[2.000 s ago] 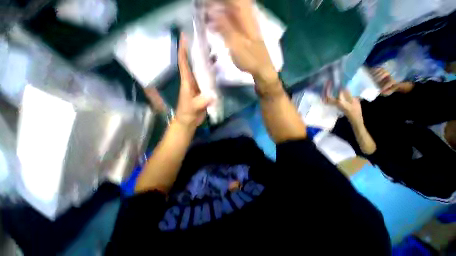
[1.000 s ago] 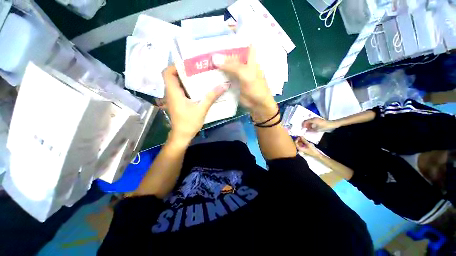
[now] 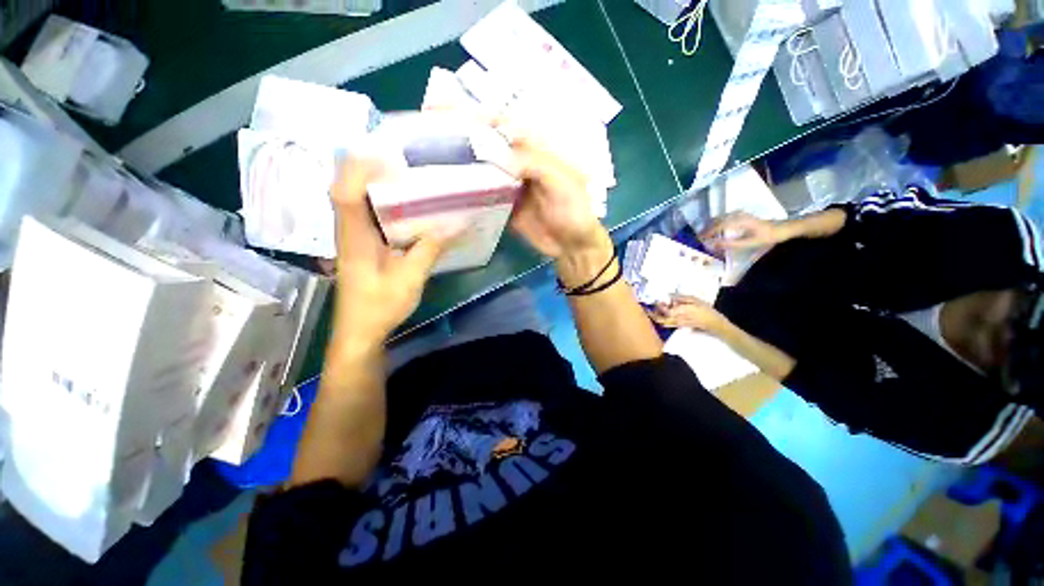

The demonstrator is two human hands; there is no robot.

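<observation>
A small white box (image 3: pixel 458 189) with a pink-red band is held between my two hands, tilted above the bench edge. A grey, partly open-looking end shows on its far side. My left hand (image 3: pixel 384 258) is shut on its left side, thumb on the near face. My right hand (image 3: pixel 555 200) is shut on its right side, fingers at the upper corner. Loose white cards (image 3: pixel 550 69) with small pink-red spots lie overlapping behind and right of the box. White packs (image 3: pixel 286 177) lie left of it, partly behind my left hand.
Tall white cartons (image 3: pixel 86 378) lean at the left. White packs with cord loops (image 3: pixel 904 52) stand at the upper right, beside a hanging label strip (image 3: pixel 738 97). A neighbouring person's hands (image 3: pixel 716 275) hold cards at the right. A pale metal strip (image 3: pixel 229 115) crosses the green bench.
The box was nearly upright with its red band facing me; it is now tipped, showing its far end. My hands moved slightly left with it. The whole view has shifted a little.
</observation>
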